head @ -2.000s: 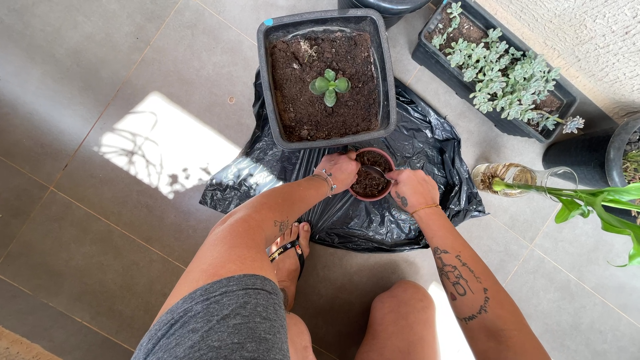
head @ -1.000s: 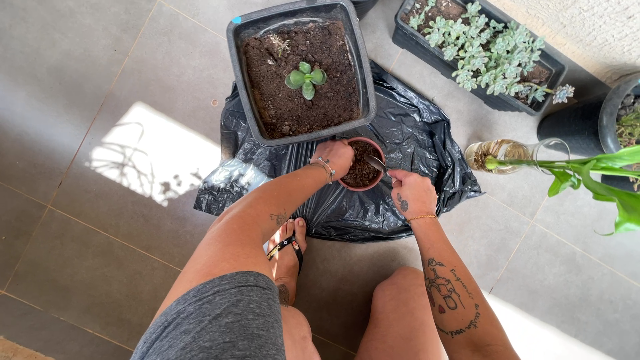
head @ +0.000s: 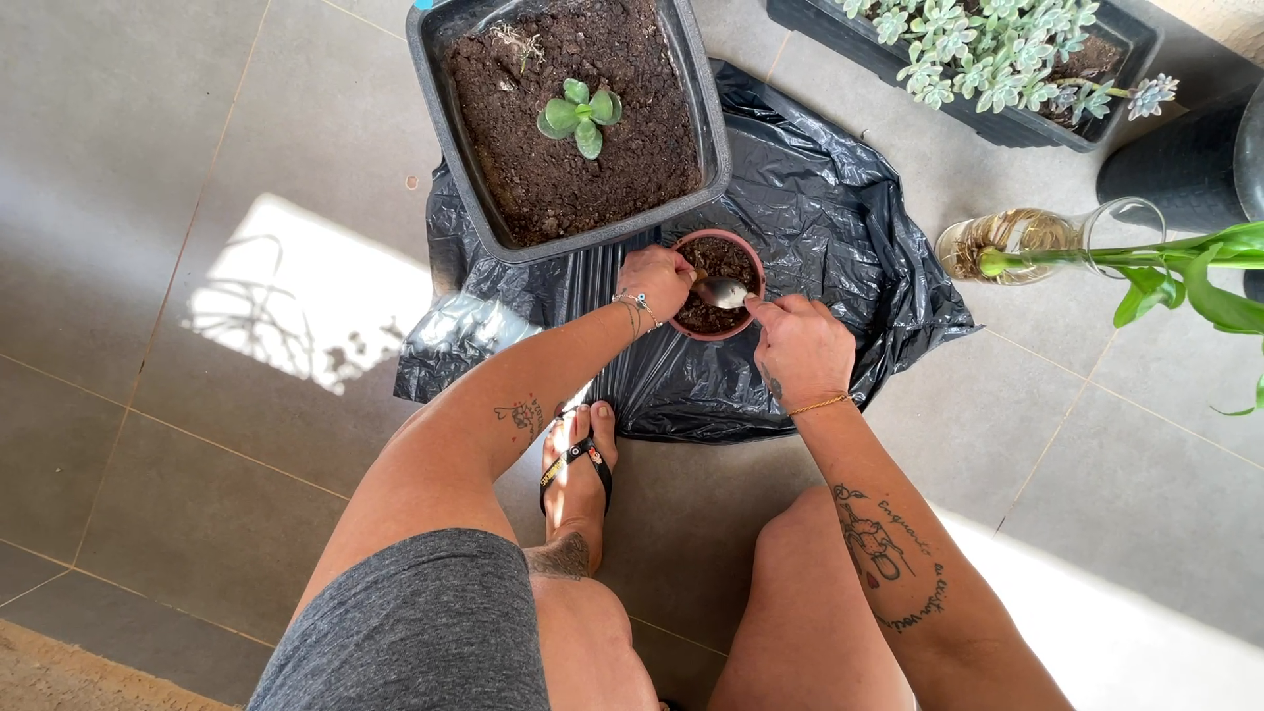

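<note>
A small round terracotta-coloured pot [head: 758, 259] holds dark soil and stands on a black plastic bag [head: 820, 197]. My right hand [head: 808, 346] grips a metal spoon [head: 724, 292], its bowl over the soil. At the pot's left rim is my left hand [head: 656, 281], fingers pinched together over the soil; a small brownish thing shows by the fingertips, too little of it to name. Just behind stands a large square black planter [head: 474, 188] of soil, with a small green succulent [head: 581, 118] growing in it.
A long black planter [head: 987, 126] of pale succulents [head: 973, 54] stands at the back right. Below it a glass vase [head: 1022, 247] holds a leafy green stem [head: 1185, 255]. A dark round pot [head: 1175, 163] is at the right edge. My sandalled foot [head: 576, 474] rests near the bag's front edge.
The spoon has changed its angle: it sloped down into the soil a second ago, and now its bowl lies flatter over it. My left hand has stayed at the pot's left side.
</note>
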